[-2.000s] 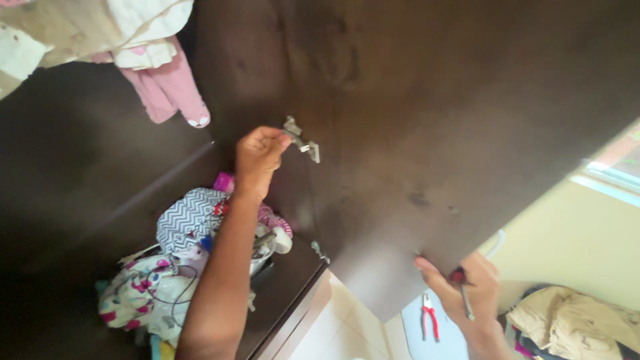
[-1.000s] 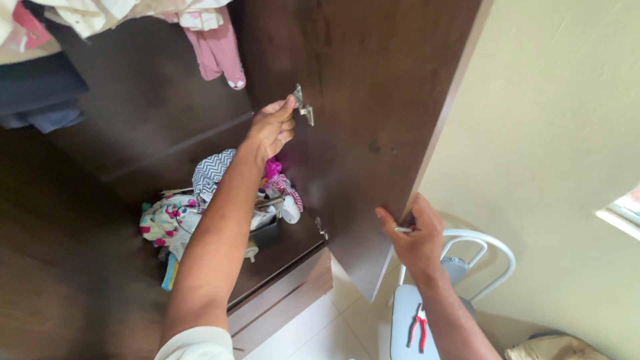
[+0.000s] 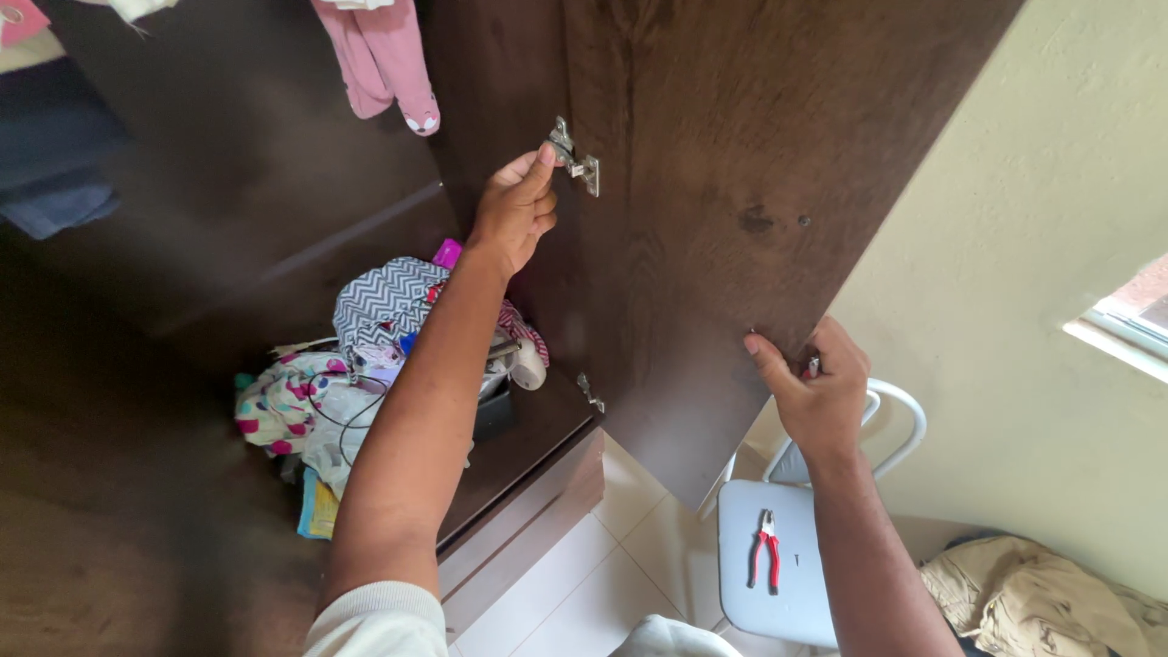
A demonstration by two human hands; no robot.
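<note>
My left hand (image 3: 520,210) pinches the arm of a metal cabinet hinge (image 3: 575,160), which joins the wardrobe's side panel to its dark brown wooden door (image 3: 730,164). My right hand (image 3: 817,392) grips the door's outer edge, thumb on the inner face. A tool with a bit of red showing (image 3: 812,367) is held in that same hand, mostly hidden by the fingers. Lower down, a second metal hinge (image 3: 590,392) sits near the wardrobe's bottom shelf.
Pliers with red handles (image 3: 765,552) and a screw (image 3: 796,559) lie on a pale chair seat (image 3: 739,602). Clothes and a cable (image 3: 342,424) are heaped inside the wardrobe. Pink tights (image 3: 388,55) hang above. Beige cloth (image 3: 1040,593) lies at the lower right, by the wall.
The door's outer edge and my right hand shifted left between the first two frames, baring more wall and the chair. My left hand stays at the hinge. The view has also shifted.
</note>
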